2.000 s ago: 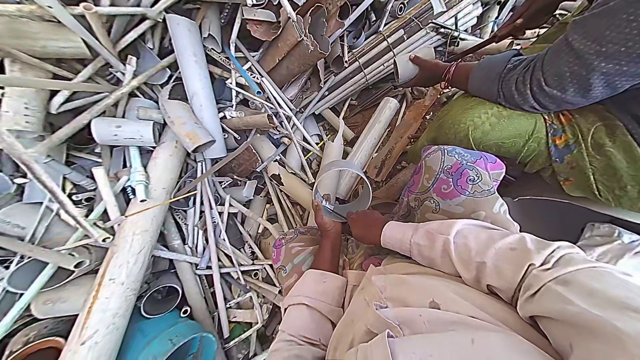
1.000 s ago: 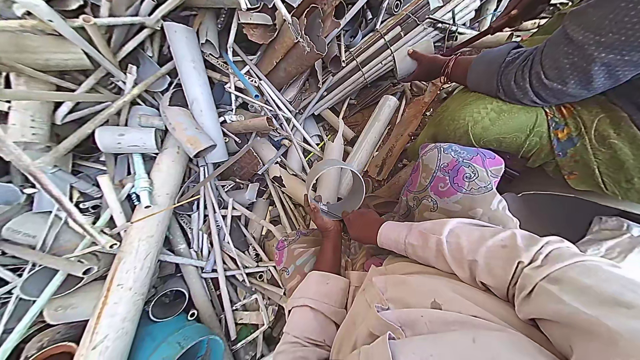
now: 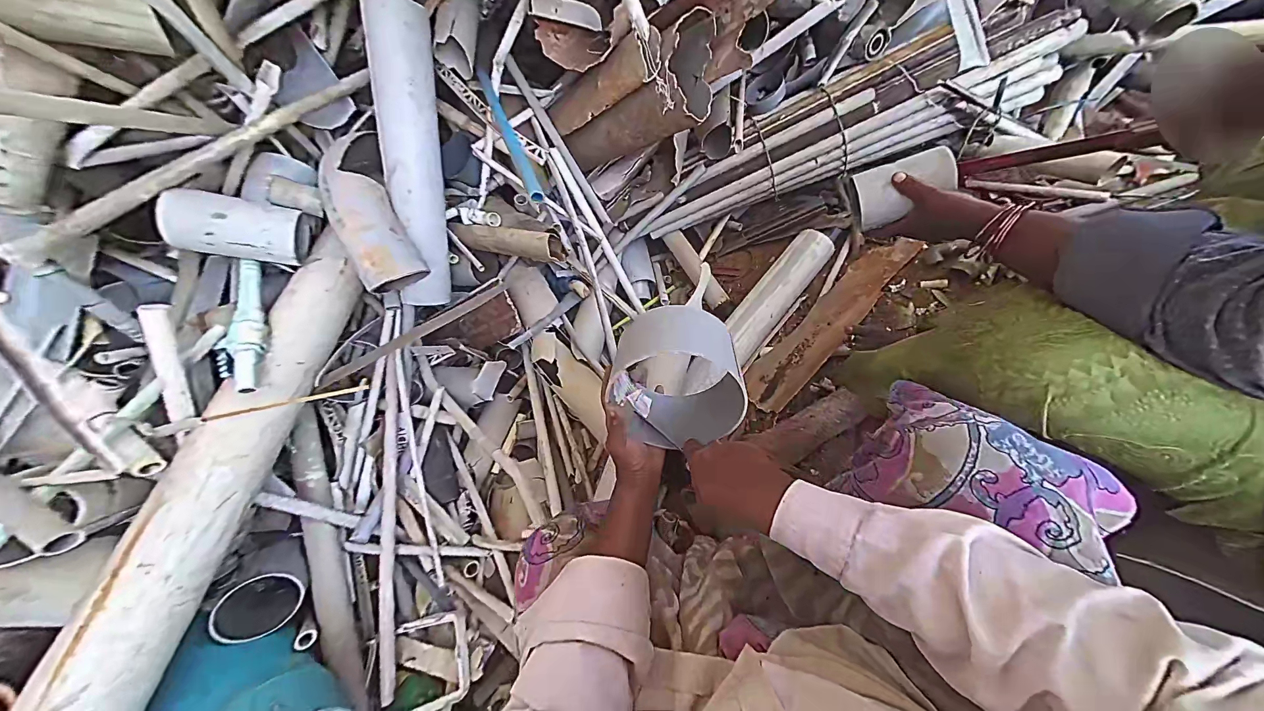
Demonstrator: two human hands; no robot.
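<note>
A short, wide grey plastic pipe ring (image 3: 681,346) is held up in front of my lap, one open end facing me. My left hand (image 3: 632,439) grips its lower left edge, fingers against the wall beside a shiny patch inside. My right hand (image 3: 733,482) is closed close to the ring's lower right rim. Whatever it may hold is mostly hidden; in the earlier frames a thin dark tool shows between the hands. Just beyond the ring lies a pale pipe (image 3: 780,296).
Scrap plastic pipes and thin conduits surround me, with a long thick pipe (image 3: 207,494) at left and a teal container (image 3: 252,667) lower left. At right a co-worker's hand (image 3: 933,209) holds a short white pipe piece (image 3: 904,188). Tied conduits (image 3: 820,148) lie beyond.
The ring has turned a little in my hands, so more of its outer wall shows. Both hands stay close to its lower edge.
</note>
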